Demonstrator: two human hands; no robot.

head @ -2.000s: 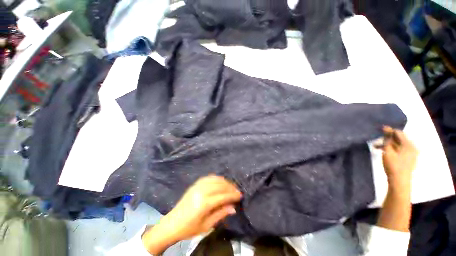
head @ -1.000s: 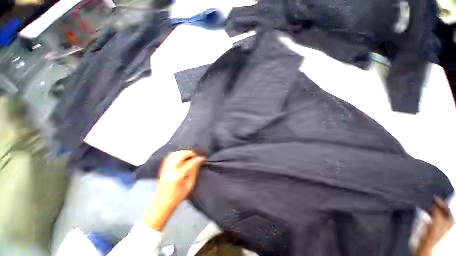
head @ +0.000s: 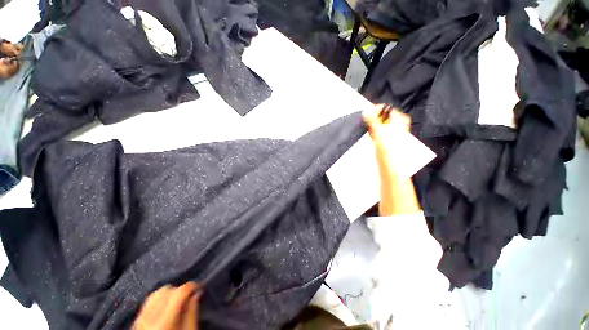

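Note:
A dark flecked garment point(head: 194, 200) lies spread over the white table point(head: 303, 71) in front of me. A long sleeve-like part of it is drawn tight towards the upper right. My right hand point(head: 387, 122) pinches the far end of this part near the table's right corner. A small dark thing shows at my right fingertips; I cannot tell if it is a tool. My left hand point(head: 169, 308) is at the bottom edge, partly cut off, with its fingers closed on the garment's near folds. A small dark opening shows in the cloth right of my left hand.
More dark flecked garments point(head: 116, 64) are heaped at the far table edge. A thick pile of them point(head: 478, 174) hangs at the right, with a white patch showing. Light blue denim point(head: 11, 122) lies at the far left, beside another person's hand point(head: 9, 59). Grey floor point(head: 542, 277) shows lower right.
The view has swung to the right, bringing in the hanging pile. My right hand has drawn the garment's end up and away. My left hand still holds the near cloth.

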